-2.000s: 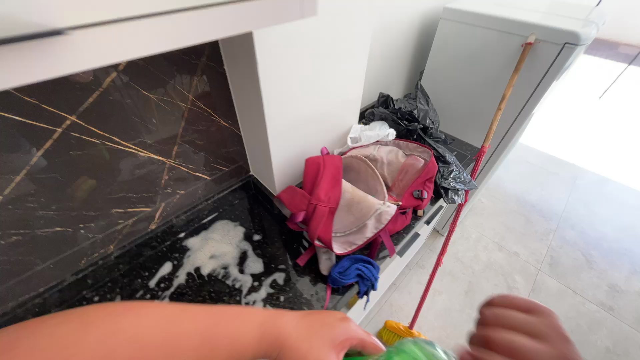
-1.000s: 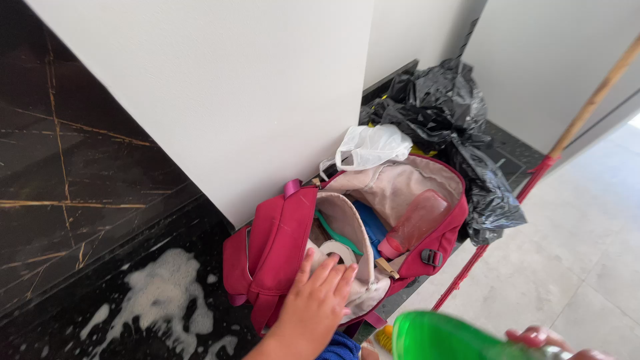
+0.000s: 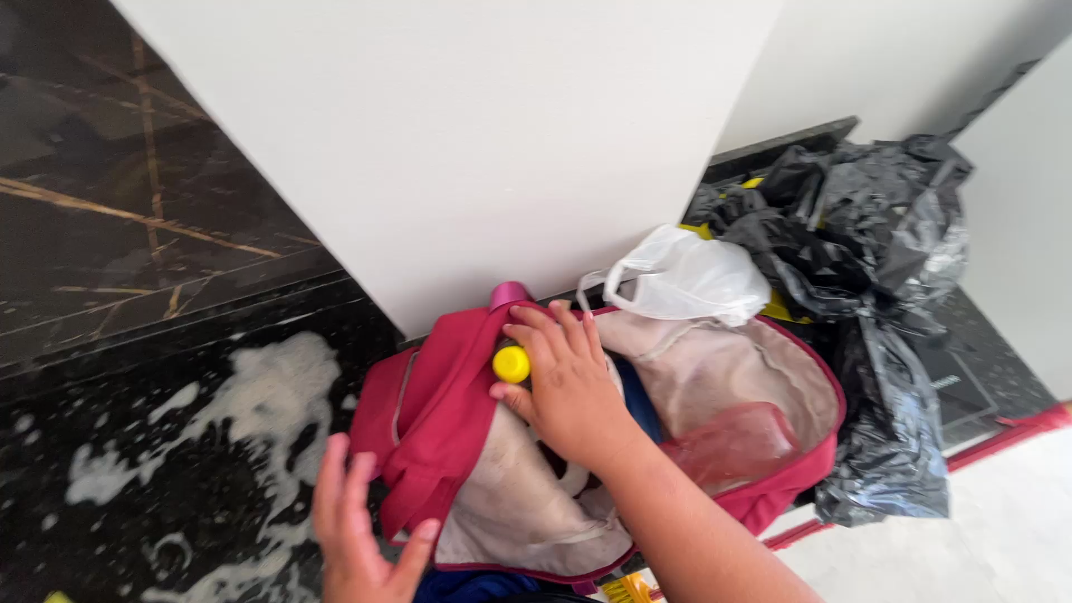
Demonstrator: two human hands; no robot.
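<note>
A magenta backpack (image 3: pixel 435 427) lies unzipped on the black stone counter (image 3: pixel 368 314), its pale lining showing. My right hand (image 3: pixel 574 381) reaches across it, thumb and forefinger around a yellow-capped container (image 3: pixel 511 364) whose body is mostly hidden. Inside the bag, a translucent pink bottle (image 3: pixel 737 444) lies at the right, near something blue (image 3: pixel 638 402). Left of the bag's lower part, my left hand (image 3: pixel 368 523) is raised with fingers apart and nothing in it. White foam (image 3: pixel 276 385) is spread on the counter to its upper left.
A white plastic bag (image 3: pixel 687 280) rests at the backpack's rear edge. Beyond it, crumpled black plastic bags (image 3: pixel 879 226) hang over the counter edge. A white wall panel (image 3: pixel 502 151) stands behind. Yellow broom bristles (image 3: pixel 628 588) and a red handle (image 3: pixel 1005 435) show near the front edge.
My right hand, which held a green bottle, is now over the backpack; the green bottle is out of sight there. My left hand has left the bag's opening for its left side.
</note>
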